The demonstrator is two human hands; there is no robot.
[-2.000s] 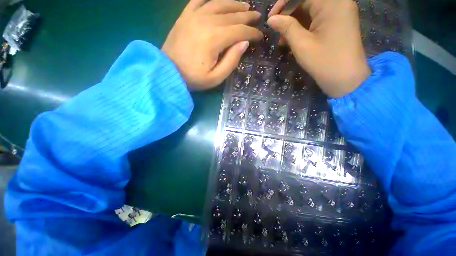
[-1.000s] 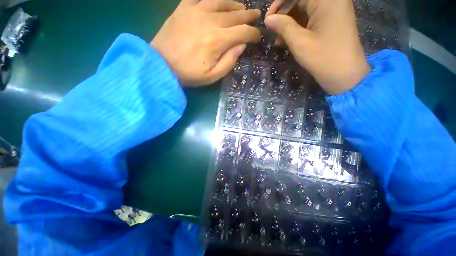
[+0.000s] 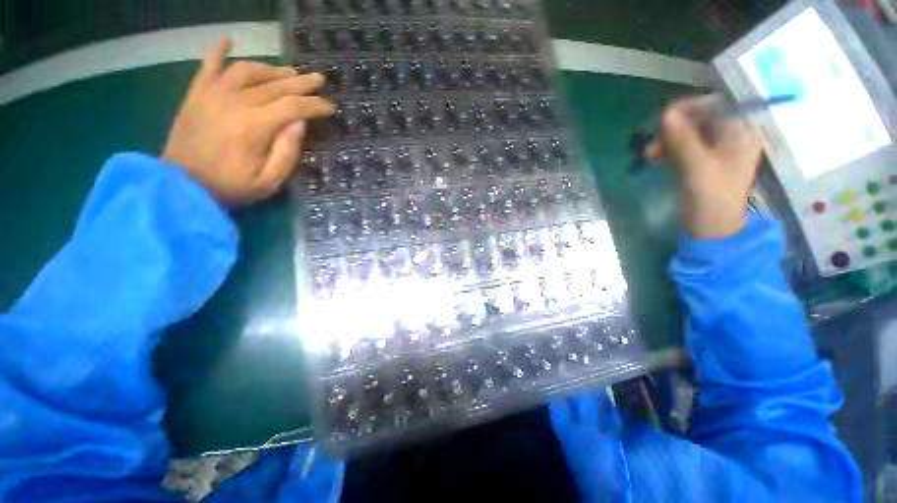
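Observation:
A large clear blister tray (image 3: 443, 182) lies lengthwise on the green bench, with a small dark, shiny part (image 3: 405, 157) in each pocket and a bright glare band across its lower half. My left hand (image 3: 246, 128) rests at the tray's left edge, fingers apart, the fingertips over the edge pockets, holding nothing that I can see. My right hand (image 3: 710, 157) is to the right of the tray, blurred, and holds slim dark tweezers (image 3: 767, 101) like a pen. Small dark loose parts (image 3: 640, 150) are by its fingertips; I cannot tell if the tweezers touch them.
A white-grey instrument (image 3: 808, 192) with a bright screen and coloured round buttons stands at the upper right, close beside my right hand. A pale strip (image 3: 629, 61) runs along the far side of the green bench (image 3: 221, 378). The tray's near end overhangs the bench edge above my lap.
The view has shifted to the right, bringing the instrument and most of the tray into sight. My right hand has left the tray and moved right with the tweezers. My left hand is at the tray's left edge.

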